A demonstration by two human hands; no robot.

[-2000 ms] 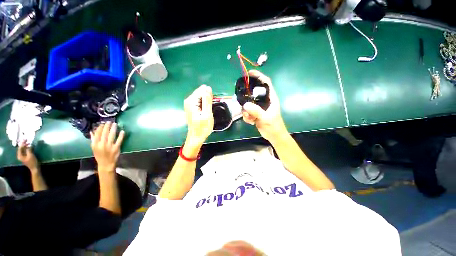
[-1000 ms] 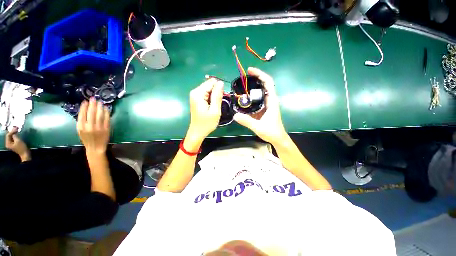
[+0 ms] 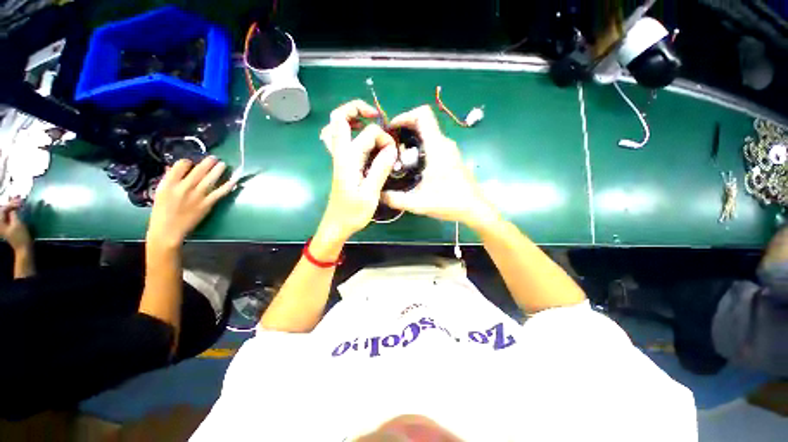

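Note:
My right hand (image 3: 442, 177) holds a black round part (image 3: 406, 159) with a small white piece inside its open face. My left hand (image 3: 356, 164) is at the left side of the part, its fingertips pinched at the opening; what they pinch is hidden. Thin coloured leads (image 3: 377, 99) with a small plug rise from the part. A white cord (image 3: 457, 242) hangs over the bench's front edge below my right hand. A loose red-yellow lead (image 3: 448, 110) with a white plug lies on the green bench beyond.
A white housing (image 3: 284, 97) with cord stands left, near a blue bin (image 3: 154, 97) and piled black parts (image 3: 130, 164). A neighbour's hand (image 3: 186, 203) reaches there. Another white-and-black unit (image 3: 650, 53) is back right. Ring-like parts (image 3: 767, 164) lie far right.
The black part has turned and moved slightly left and up, and my left fingertips have moved onto its opening. The white cord now hangs over the edge. The neighbour's hand has shifted right.

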